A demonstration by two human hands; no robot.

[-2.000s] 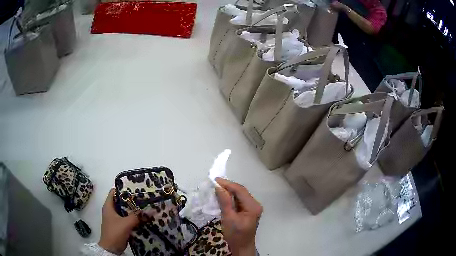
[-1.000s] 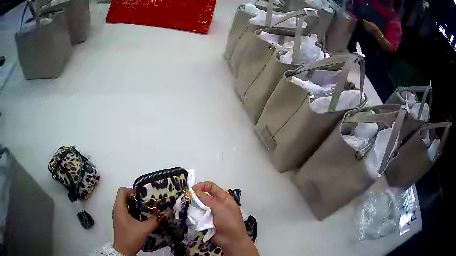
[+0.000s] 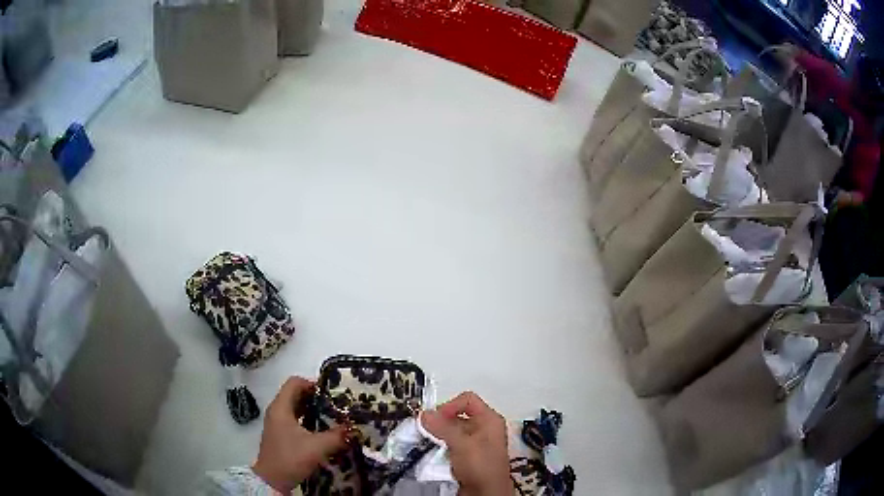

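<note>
A small leopard-print bag (image 3: 371,386) with black trim is upright at the bottom centre. My left hand (image 3: 296,441) grips its left side. My right hand (image 3: 472,441) pinches white tissue (image 3: 426,457) at the bag's right side. The bag's lower part is hidden by my hands and cut off by the frame edge. A second leopard-print bag (image 3: 239,308) lies on the table to the left, with a small black bundle (image 3: 242,404) below it. Another leopard-print piece (image 3: 528,477) with black strap bundles lies right of my right hand.
Taupe tote bags (image 3: 669,320) stuffed with white tissue stand in a row along the right. Another tote (image 3: 111,358) stands at the near left, and more (image 3: 215,53) at the back left. A red sheet or tray (image 3: 470,41) lies at the back. A person (image 3: 863,145) is at the far right.
The view has turned left, so the totes sit further right and the near-left tote shows more. The right hand has brought the white tissue from beside the bag against its right side.
</note>
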